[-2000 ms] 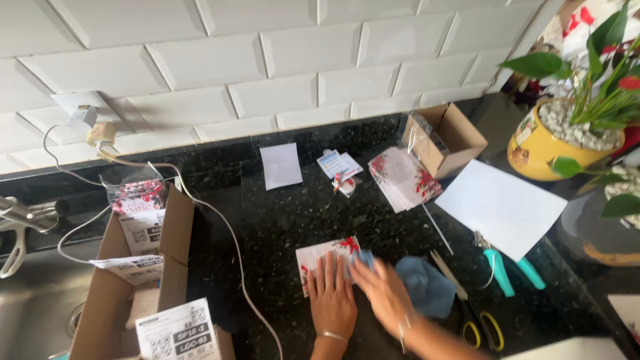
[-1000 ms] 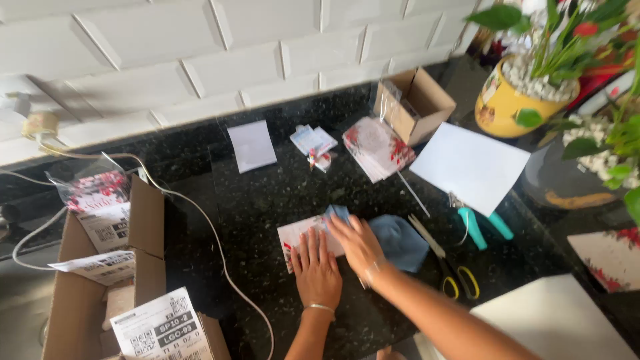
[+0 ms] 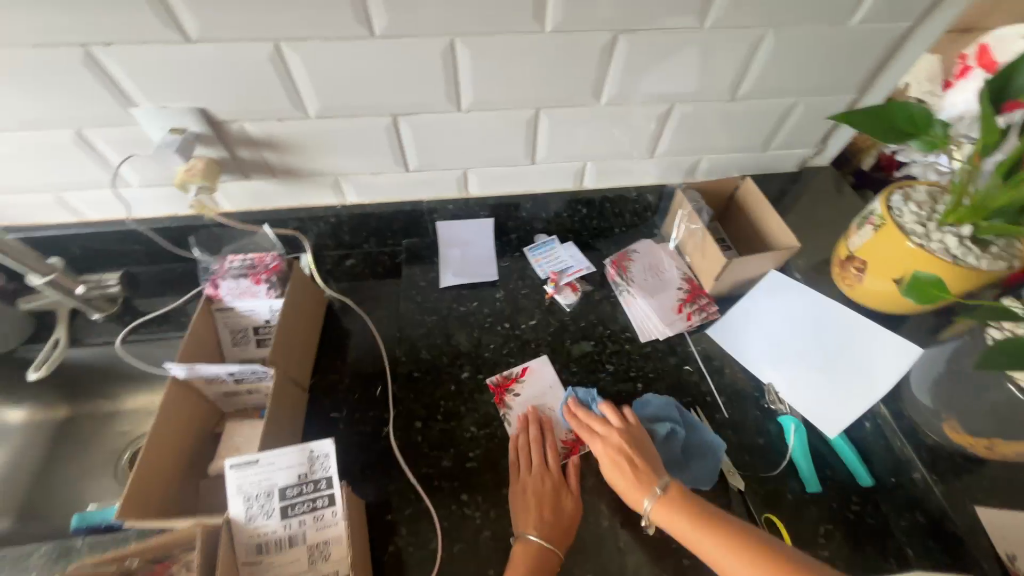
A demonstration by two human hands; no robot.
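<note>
A white card with red flowers in its corners (image 3: 532, 384) lies on the black speckled countertop. My left hand (image 3: 546, 484) rests flat on its lower part, fingers together and holding nothing. Bunched under the fingers of my right hand (image 3: 620, 452) is part of a blue cloth (image 3: 684, 444), pressed at the card's right edge; the rest of the cloth spreads to the right. Scissors (image 3: 732, 474) lie beside the cloth, partly hidden by my right forearm. Further back is a fanned stack of similar floral cards (image 3: 660, 292).
Cardboard boxes (image 3: 292, 384) with labelled packets and a white cable (image 3: 376, 344) are at left. Behind lie a blank card (image 3: 467, 252) and small printed cards (image 3: 558, 260). At right are a small open box (image 3: 732, 232), white sheet (image 3: 816, 352), teal-handled tool (image 3: 800, 456) and yellow plant pot (image 3: 912, 248).
My left hand stays on the floral card while my right hand keeps the bunched cloth at its right side. The view has shifted somewhat.
</note>
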